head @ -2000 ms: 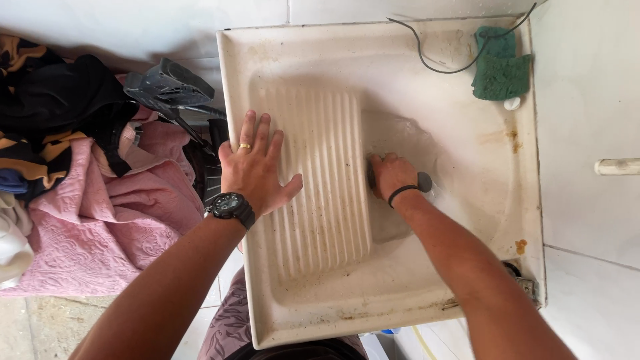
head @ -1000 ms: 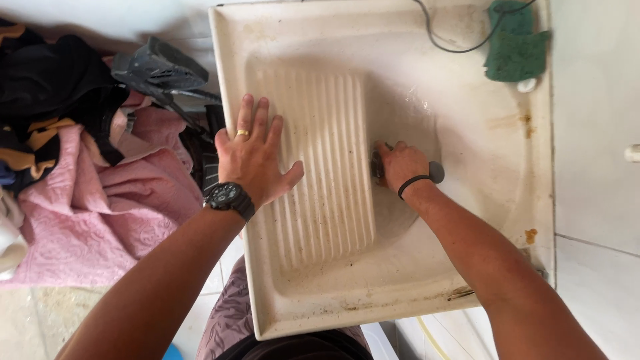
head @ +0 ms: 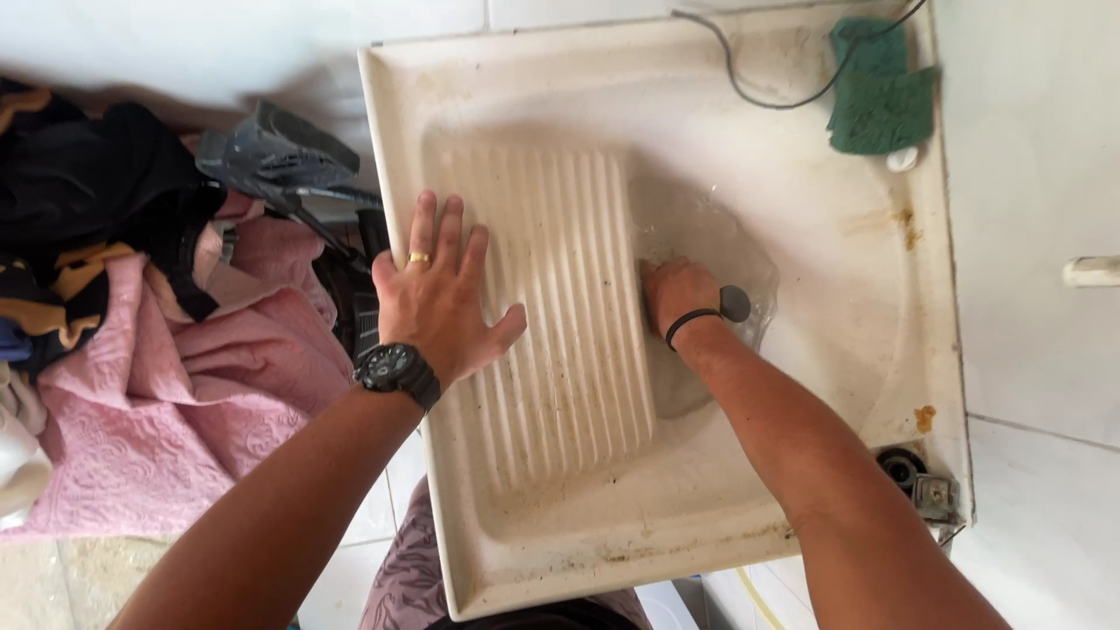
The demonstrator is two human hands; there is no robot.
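My left hand lies flat with fingers spread over the left rim and ridged washboard of a cream laundry sink. A gold-coloured ring and a black watch are on it. My right hand, with a black band at the wrist, reaches into shallow cloudy water beside the washboard's right edge. Its fingers are curled around a dark object, mostly hidden; a dark rounded end shows by the wrist. What this object is cannot be told.
Green scouring pads and a thin dark cord lie at the sink's upper right corner. A metal fitting is at the lower right corner. A pink textile, dark clothes and a dark folded device are at left. A pipe end sticks out at right.
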